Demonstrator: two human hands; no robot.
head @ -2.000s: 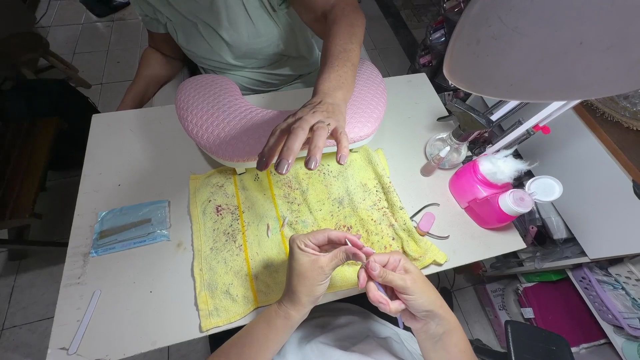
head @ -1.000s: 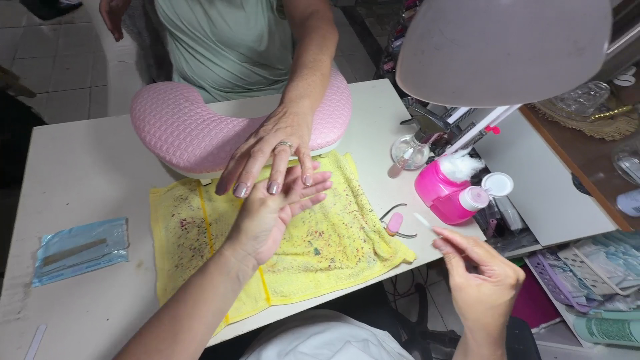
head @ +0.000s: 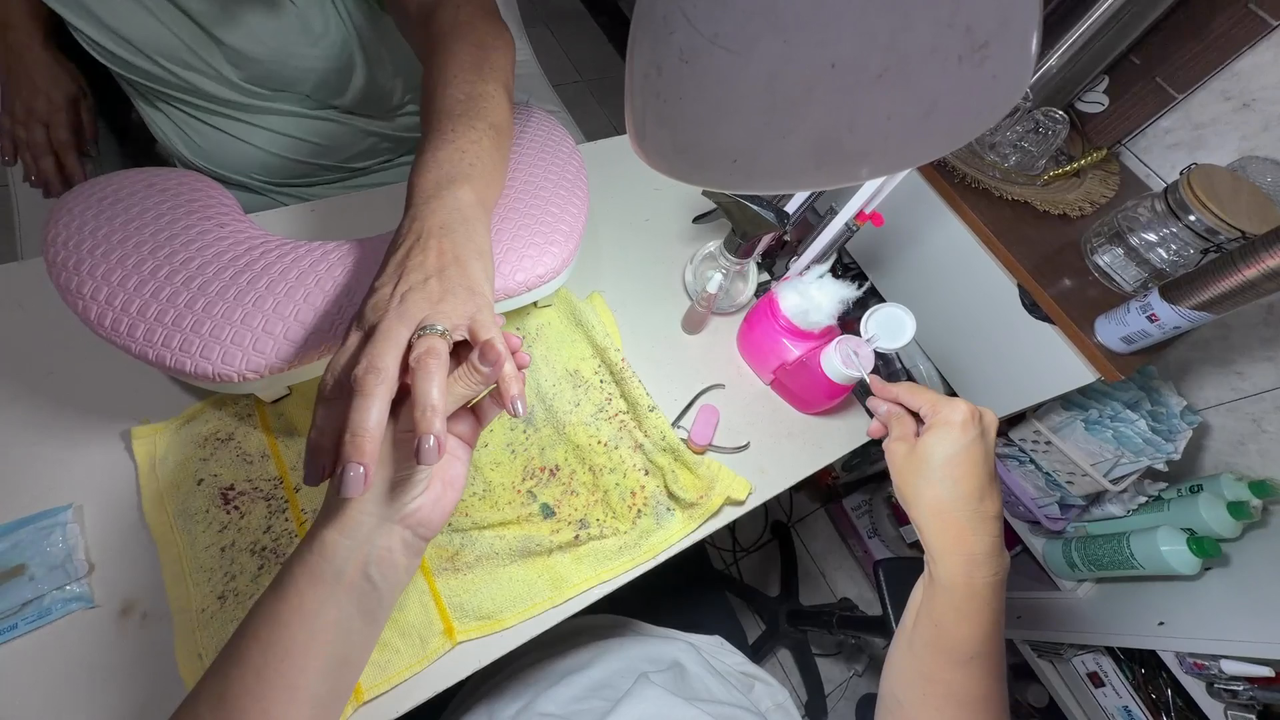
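My left hand holds another person's hand from below, its thumb over their fingers. That hand has painted nails and a ring, and its wrist lies by the pink padded armrest. At the right, my right hand pinches a thin stick whose tip is at the open mouth of the white-necked bottle in a pink container; the flip lid stands open. Cotton fills the container's other part. Under my left hand lies a speckled yellow towel.
Cuticle nippers and a pink nail block lie beside the towel. A glass jar and a small polish bottle stand behind. A lamp head overhangs the table. A blue packet is at left, shelves with green-capped bottles at right.
My right hand has brought the stick to the bottle in the pink container. My left hand now clasps the person's fingers with its thumb on top. The view has shifted closer.
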